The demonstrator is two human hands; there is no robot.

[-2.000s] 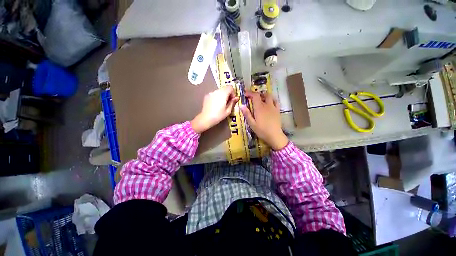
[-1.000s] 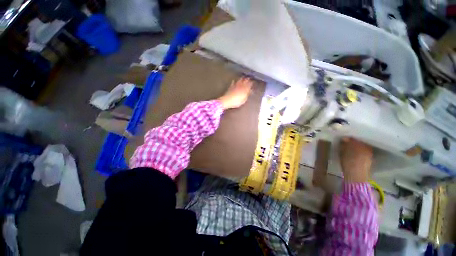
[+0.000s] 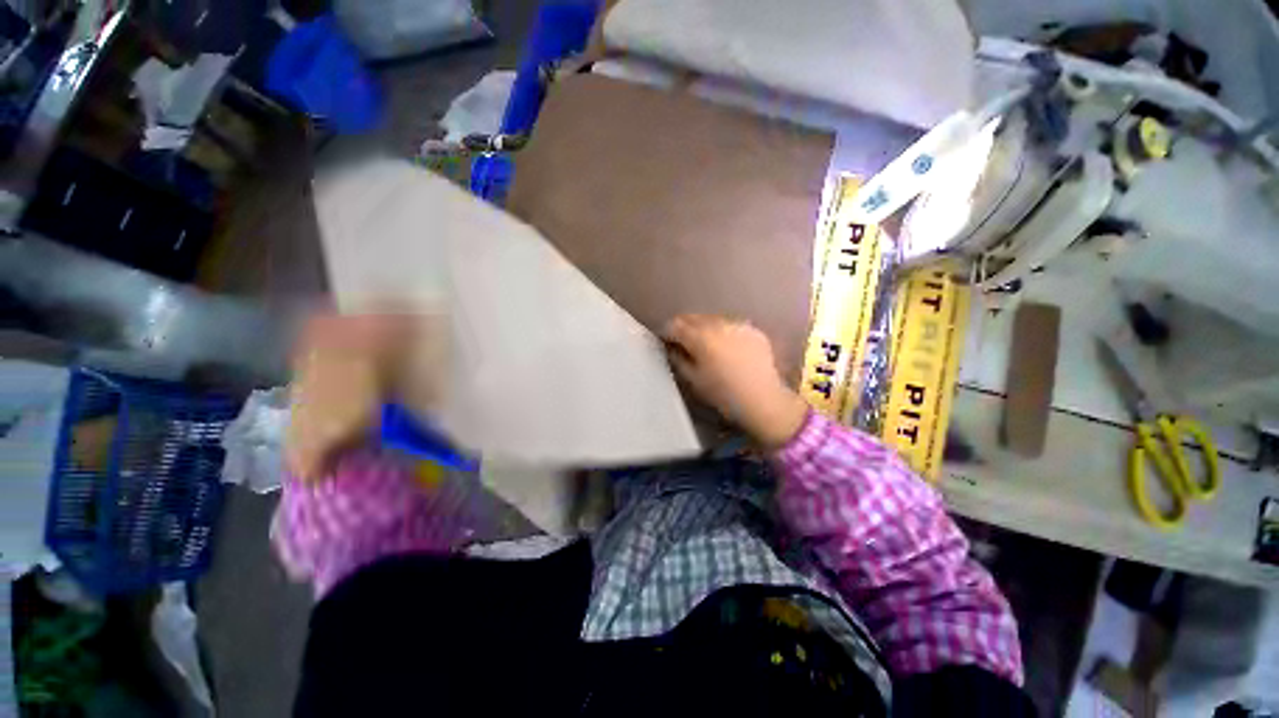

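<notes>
A panel with its pale side up (image 3: 491, 309) is lifted at the left of the machine table, over the wearer's lap edge. My right hand (image 3: 722, 368) pinches its right edge. My left hand (image 3: 344, 386) is blurred at its left edge; its fingers cannot be made out clearly. A brown panel (image 3: 673, 204) lies flat on the table behind it, left of the yellow PIT tape (image 3: 842, 309). The white tag-shaped part (image 3: 926, 166) hangs by the needle area, where no hand is.
A narrow brown strip (image 3: 1032, 379) and yellow-handled scissors (image 3: 1174, 463) lie right of the tape. A pale sheet (image 3: 800, 49) lies at the back. A blue crate (image 3: 133, 477) stands on the floor at left, with white scraps (image 3: 255, 438) beside it.
My right hand has come from right of the needle to the panel. My left hand has moved left and down from the brown panel. A pale-faced panel is now raised. The view has shifted.
</notes>
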